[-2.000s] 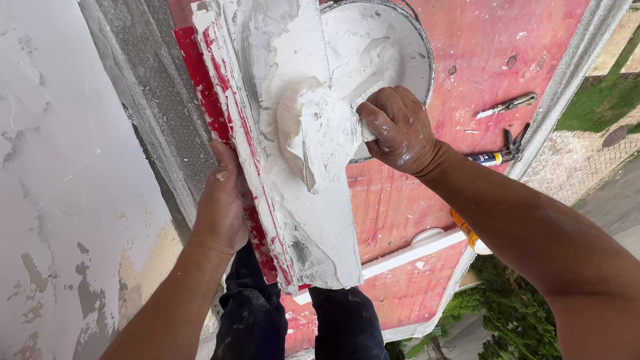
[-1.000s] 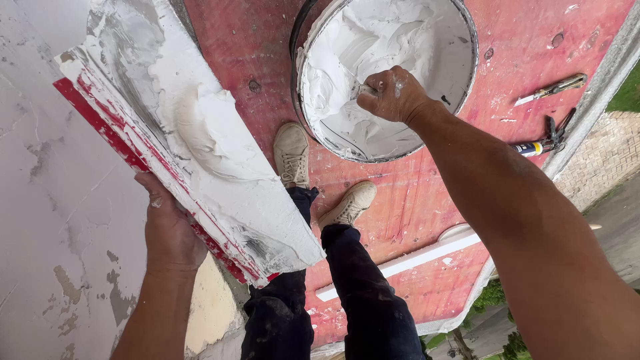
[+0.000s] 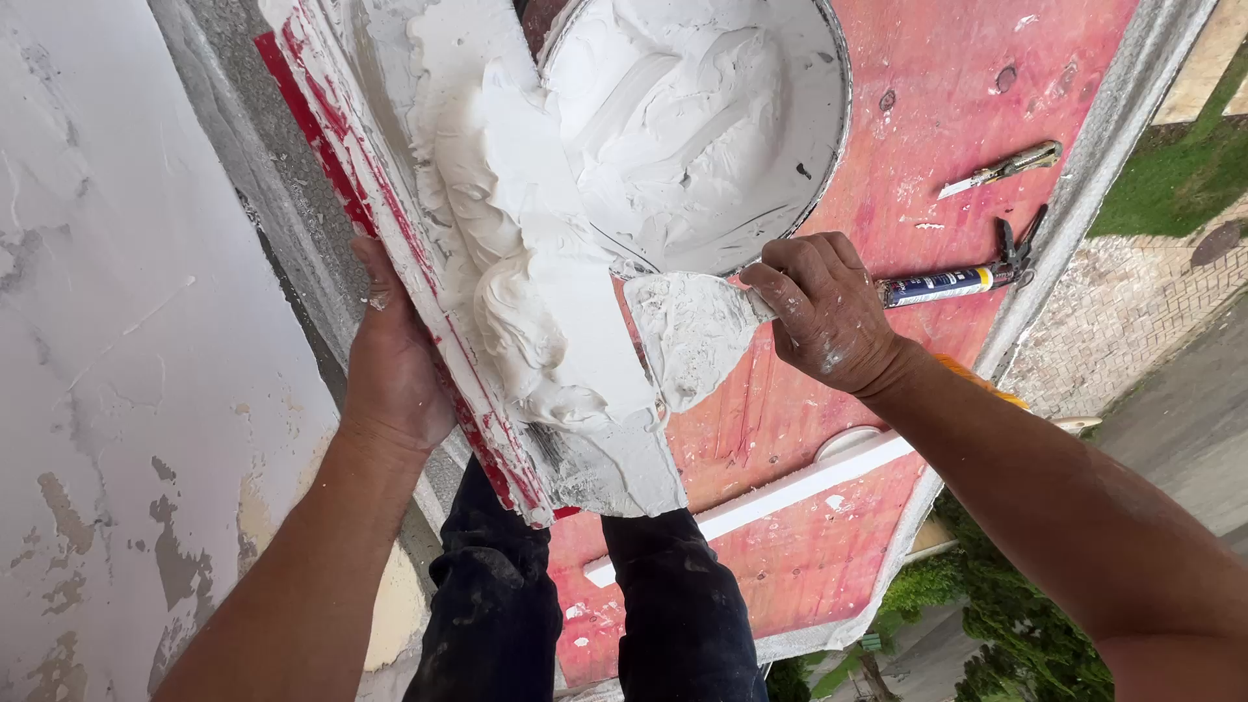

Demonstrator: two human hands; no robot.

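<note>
My left hand (image 3: 395,356) grips the red back of a long, wide plastering blade (image 3: 624,468), whose face carries a thick ridge of white plaster compound (image 3: 526,302). In my right hand (image 3: 824,312) is the handle of a putty knife (image 3: 692,336). Its compound-coated blade is beside the wide blade's right edge; whether they touch I cannot tell. Behind them stands a round bucket (image 3: 846,97) with white compound inside, partly hidden by the wide blade.
A utility knife (image 3: 1002,168) and a caulking gun with its tube (image 3: 941,286) lie on the red board floor (image 3: 936,88). A white strip (image 3: 799,486) crosses the floor. On the left is a patchy wall (image 3: 127,322); greenery and paving show beyond the floor's edge.
My right hand has moved the putty knife out of the bucket to the wide blade's edge. More compound lies on the wide blade, which is now closer to the bucket.
</note>
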